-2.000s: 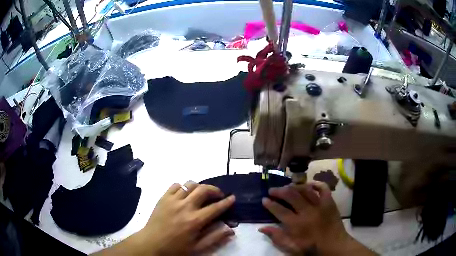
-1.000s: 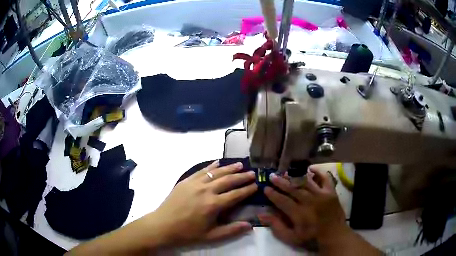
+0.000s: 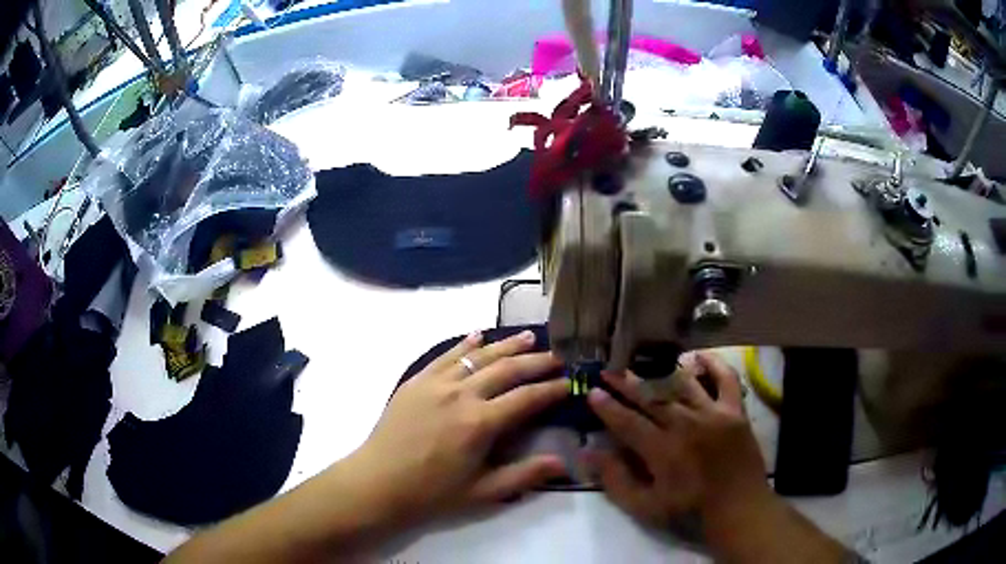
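A dark curved garment piece lies under the sewing machine head. My left hand, with a ring, lies flat on it left of the presser foot, fingers spread. My right hand presses at the right of the foot, its fingertips close to it. The label on this piece is mostly hidden by my fingers and the machine. Behind the needle lies a dark curved piece with a woven label. Another dark piece lies at the left, with a small dark label at its right tip.
Loose dark and yellow labels lie at the left beside a clear plastic bag. A black smartphone lies under the machine arm, next to a yellow loop. Red cloth hangs on the head. A dark thread cone stands behind the machine.
Since the oldest frame, the piece under the needle has moved back and left. My left hand has moved forward along it, towards the foot. My right hand has stayed close to the foot.
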